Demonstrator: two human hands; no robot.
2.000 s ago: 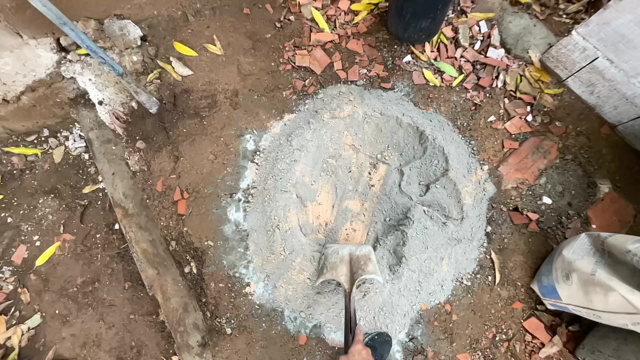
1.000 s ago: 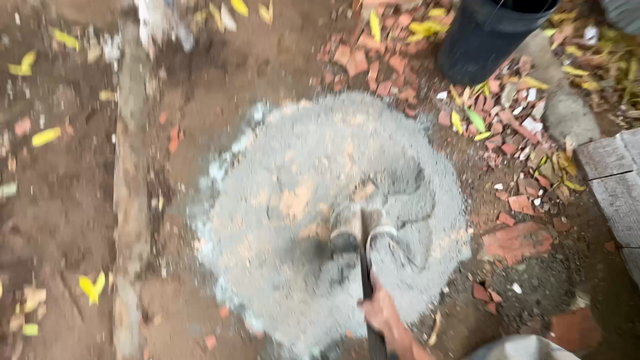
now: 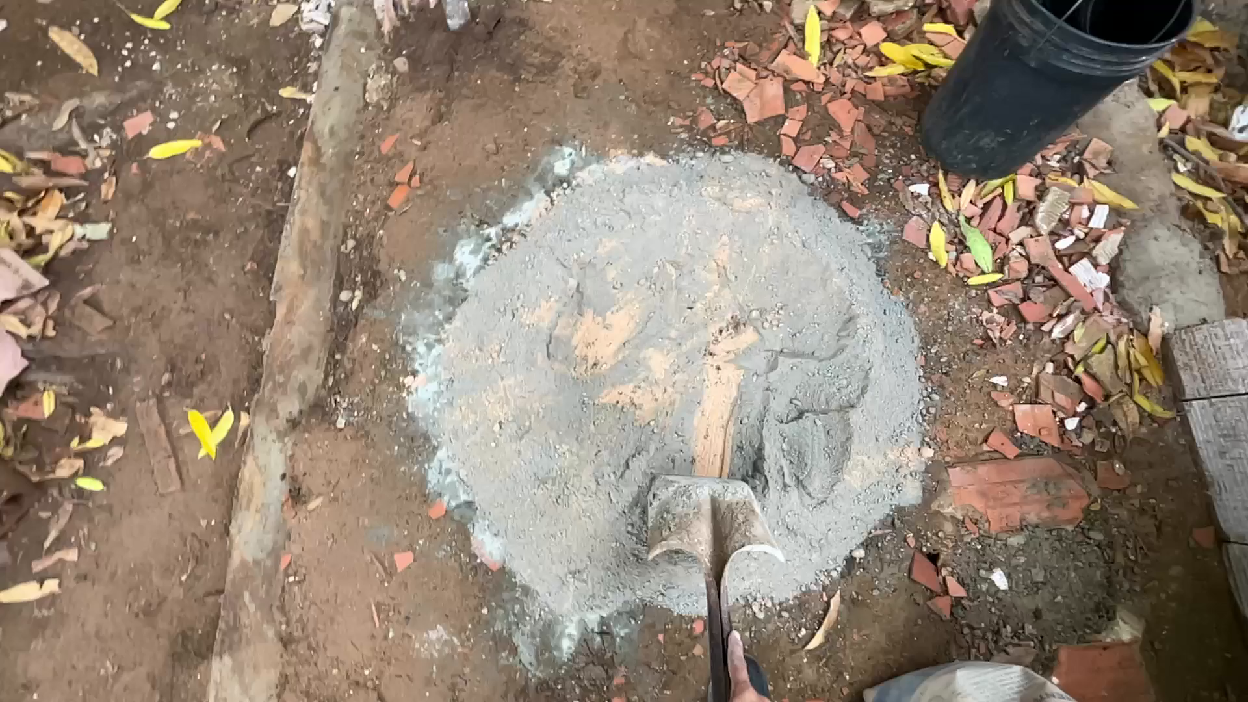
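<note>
My hand (image 3: 743, 673) shows only in part at the bottom edge, its fingers around the handle (image 3: 717, 624) of a shovel. Which hand it is, I take to be the left or right only uncertainly; a single hand is visible. The shovel's metal blade (image 3: 707, 522) rests on the near part of a round, low heap of grey powder mixed with tan sand (image 3: 585, 468). A tan furrow (image 3: 720, 409) runs straight up from the blade's edge, and uneven ridges lie to its right.
A black plastic bucket (image 3: 1014, 88) stands at the upper right among broken red tile pieces (image 3: 765, 97) and yellow leaves. A long concrete curb (image 3: 292, 341) runs along the left. Grey blocks (image 3: 1219, 390) lie at the right edge, and a sack (image 3: 965, 684) is at the bottom.
The shovel blade has come back toward the near side of the heap from its middle, a second ago. The furrow above the blade is now plainly visible. The view has shifted.
</note>
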